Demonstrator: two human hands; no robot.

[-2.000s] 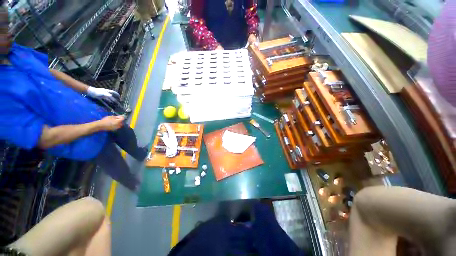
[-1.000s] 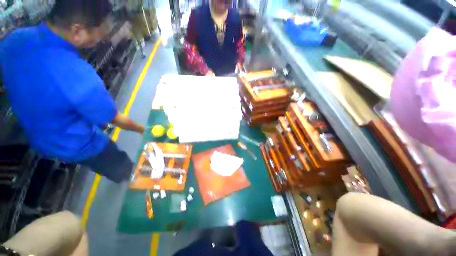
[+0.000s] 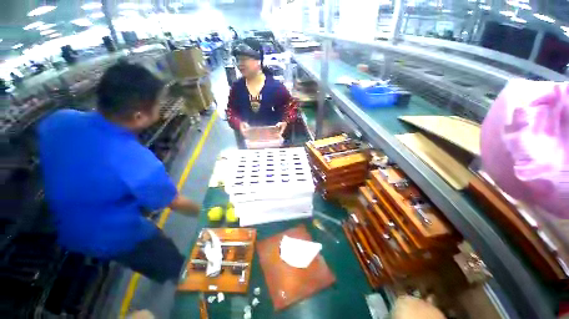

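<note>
Neither of my hands is in view; only small bits of bare skin show at the bottom edge, left and right. An orange-brown fixture point(image 3: 194, 281) with silver bars lies nearest on the green bench, with a crumpled white strip across it. Right of it is a flat orange-brown plate point(image 3: 299, 285) with a white cloth or paper point(image 3: 299, 251) on it. Small white scraps point(image 3: 248, 311) lie near the front. A slim orange tool point(image 3: 203, 306) is cut off by the bottom edge.
A white tray stack point(image 3: 268, 209) stands behind the plate, with yellow-green balls point(image 3: 215, 214) at its left. Fixture piles point(image 3: 340, 163) stand at right beside a metal-framed shelf. A person in blue point(image 3: 106, 180) is at left; another point(image 3: 259, 103) holds a tray beyond the bench.
The view has tilted up, so the bench sits lower and more of the aisle shows. My bare arms have mostly dropped out of the picture. The person beyond the bench now holds a tray.
</note>
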